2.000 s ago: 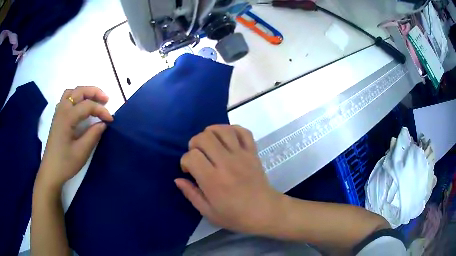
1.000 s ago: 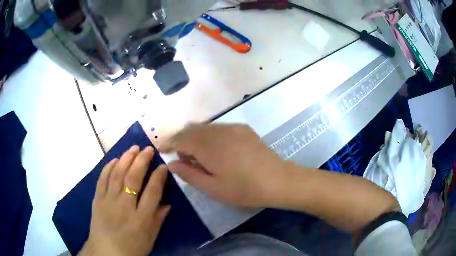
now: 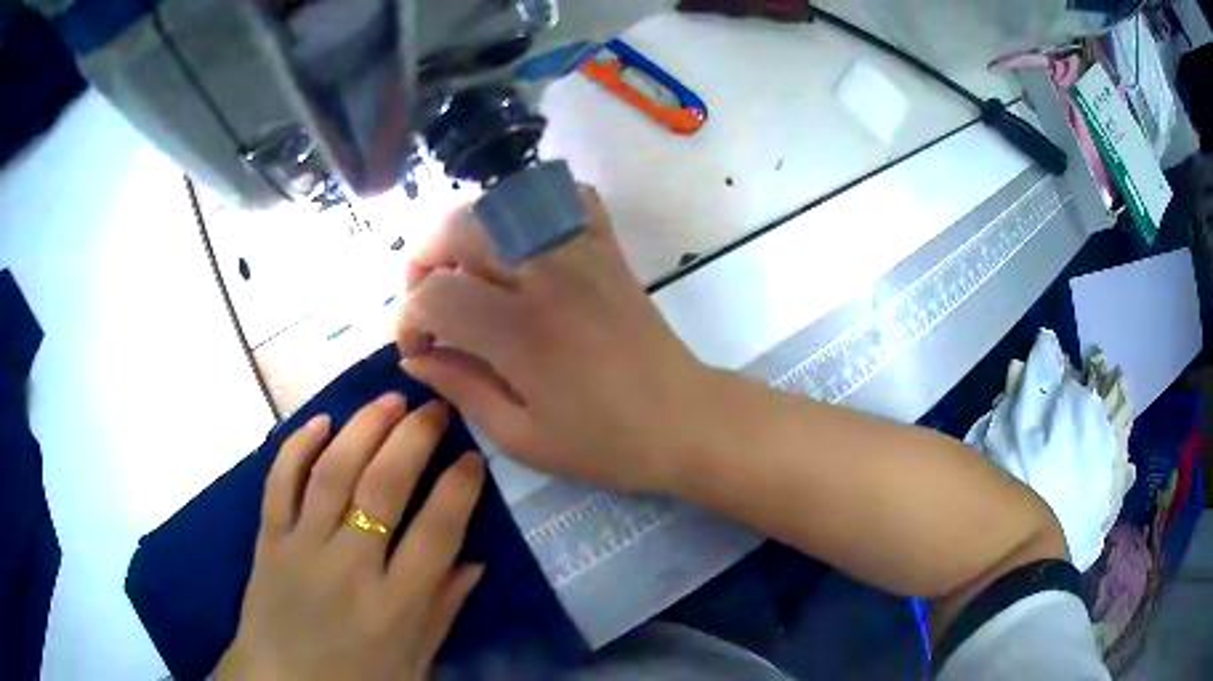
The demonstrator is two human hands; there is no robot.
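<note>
A dark navy cut panel [image 3: 213, 539] lies on the table's near edge in front of the machine. My left hand [image 3: 359, 532], with a gold ring, lies flat on the panel with its fingers spread. My right hand [image 3: 532, 333] is at the panel's upper corner, thumb and index finger together at the cloth's edge; the grip itself is partly hidden. Its back lies under the grey block [image 3: 530, 210]. The sewing machine head [image 3: 266, 80] looms at top left, its needle area bright with glare.
Orange and blue snips [image 3: 648, 87], a black-handled tool [image 3: 1022, 136] and a whitish square [image 3: 871, 100] lie behind. A ruler [image 3: 918, 295] runs along the table edge. White cloth [image 3: 1058, 446] is at right. More navy cloth [image 3: 20, 492] lies at far left.
Since two seconds ago the panel has come back from the needle area and lies nearer me. My left hand moved onto it. Over the last second my right hand moved up towards the grey block.
</note>
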